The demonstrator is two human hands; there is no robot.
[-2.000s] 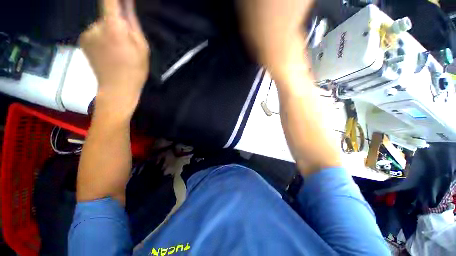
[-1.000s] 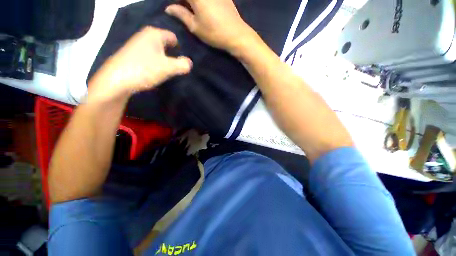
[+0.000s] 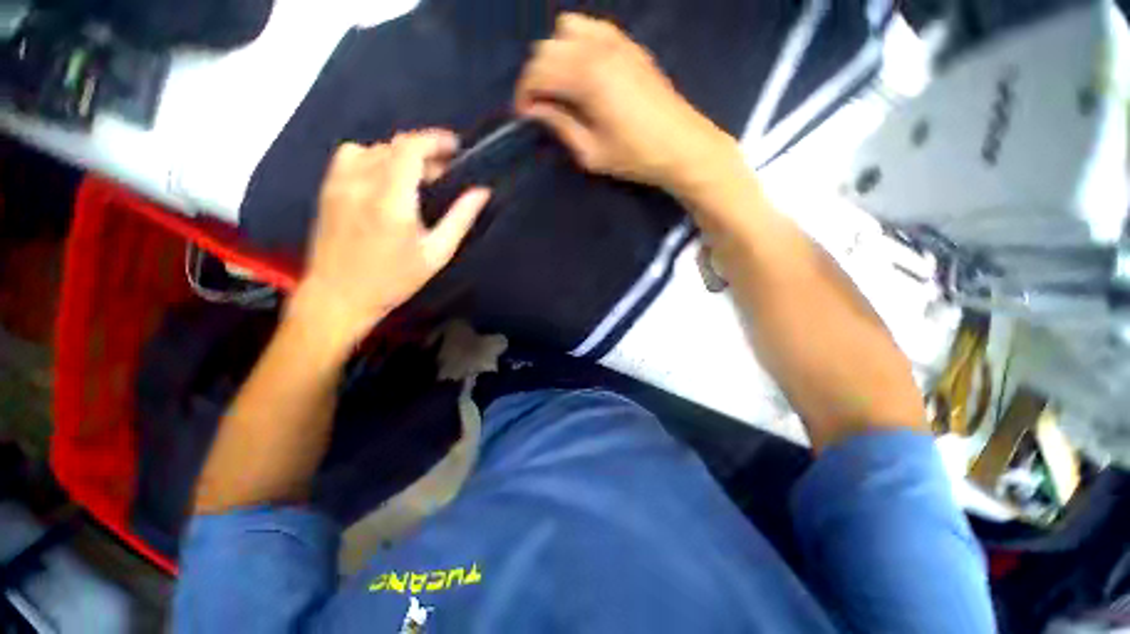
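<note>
A large black garment piece (image 3: 533,254) lies across the white table below both hands. White-grey piping (image 3: 638,295) runs along its right side, and more lines of it cross the upper right. My left hand (image 3: 378,223) is at a raised black fold, thumb and fingers around its left end. My right hand (image 3: 607,105) pinches the other end of the fold. A short light tape band (image 3: 490,143) shows on the fold between the hands. The view is slightly blurred.
The white-grey sewing machine (image 3: 991,149) stands at the right. Yellow-handled shears (image 3: 962,382) and an open brown small parts box (image 3: 1035,452) lie below it. A red plastic crate (image 3: 93,372) holding black pieces is at the lower left. Dark items lie at the upper left.
Both hands moved over the garment and now hold a fold with the tape band between them. The left hand, apart from the fabric a second ago, has closed on it. The view has shifted.
</note>
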